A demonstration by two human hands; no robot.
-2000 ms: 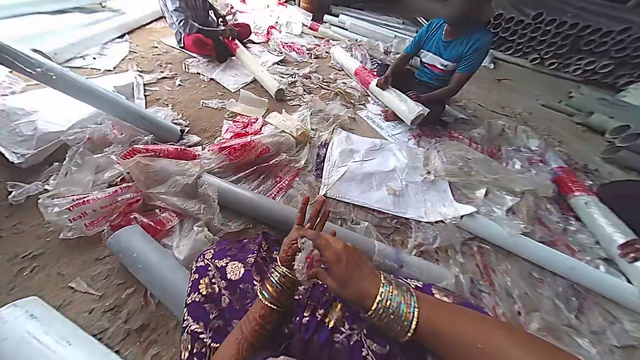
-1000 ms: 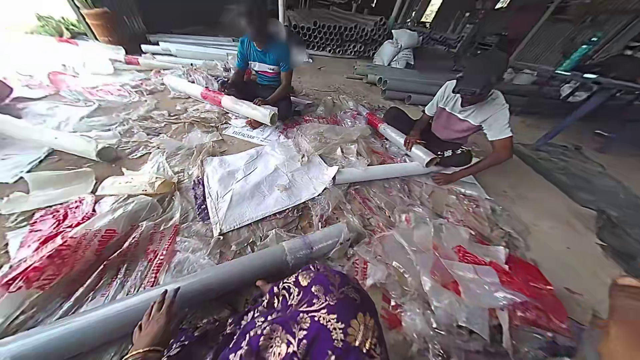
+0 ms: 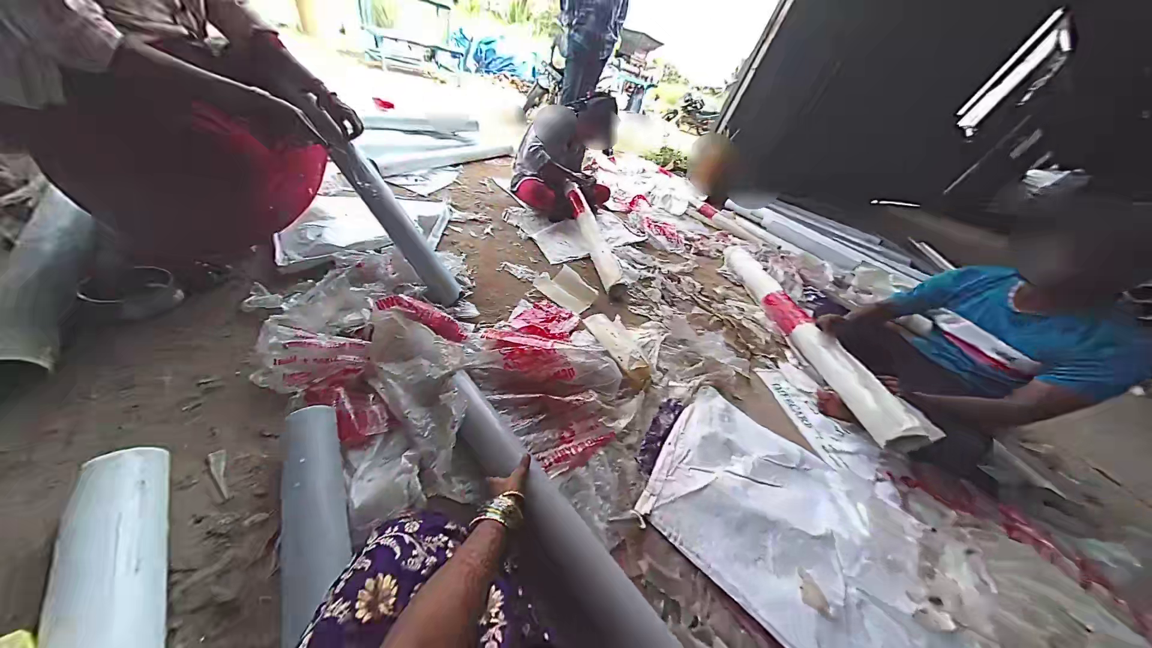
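Note:
A long grey plastic pipe (image 3: 558,531) lies slantwise across my lap, its far part under crumpled clear film. My left hand (image 3: 508,486), with gold bangles at the wrist, grips the pipe's left side; some fingers are hidden beneath or behind it. My right hand is not in view. Clear plastic film with red print (image 3: 540,360) is heaped around the pipe's far part. A shorter grey pipe (image 3: 313,522) lies left of my knee, which is covered by purple cloth with gold flowers. To the right of the pipe, a white woven sheet (image 3: 756,495) is spread out.
At the upper left a person holds a tilted grey pipe (image 3: 396,216). A seated person at right holds a white pipe with a red band (image 3: 819,351); another sits farther back with a similar pipe (image 3: 594,238). A pale pipe (image 3: 112,549) lies at lower left.
Two seconds ago my hands were together above my lap; now my left hand is on the grey pipe and my right hand is out of view. The view has swung left since one second ago.

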